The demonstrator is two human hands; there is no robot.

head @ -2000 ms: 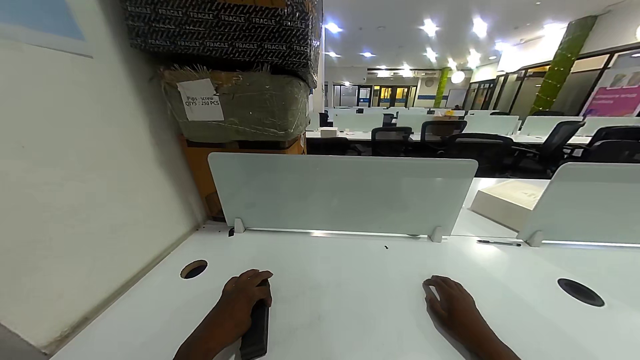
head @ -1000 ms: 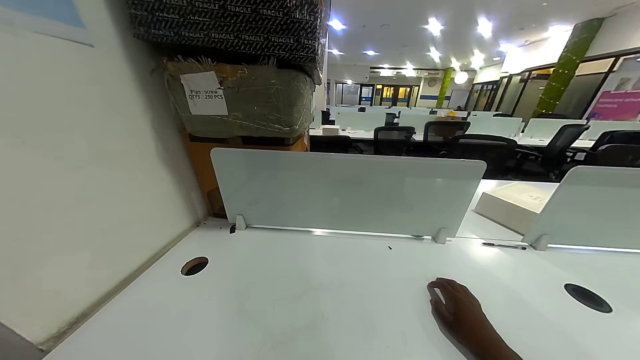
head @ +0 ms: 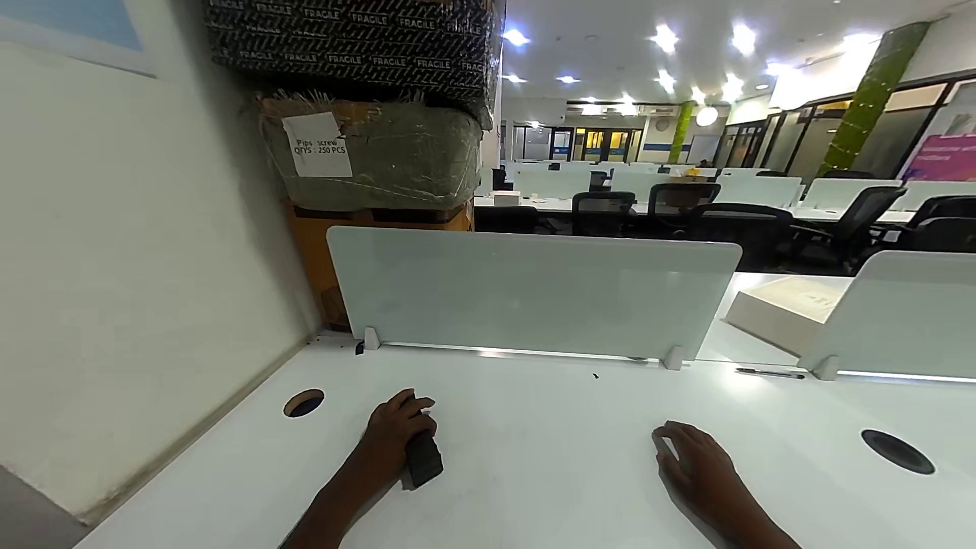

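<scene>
My left hand (head: 396, 428) is over the far end of a dark, block-shaped object (head: 423, 457) on the white desk (head: 526, 457), its fingers curled around that end. What the object is, I cannot tell. On the right side of the desk, my right hand (head: 690, 461) rests with bent fingers and a gap between thumb and forefinger; nothing shows in it. A frosted desk divider (head: 534, 293) stands beyond both hands, held by small clamps.
Round cable holes are at left (head: 304, 402) and right (head: 897, 451). A pen (head: 770, 373) lies near the right divider (head: 907, 313), a white box (head: 789, 305) behind it. Wrapped packages (head: 381, 152) are stacked behind the desk at left, beside the wall (head: 137, 267). Office chairs (head: 740, 229) stand farther off.
My left hand and the dark object, both out of view one second ago, are back on the left of the desk. My right hand has stayed in about the same place.
</scene>
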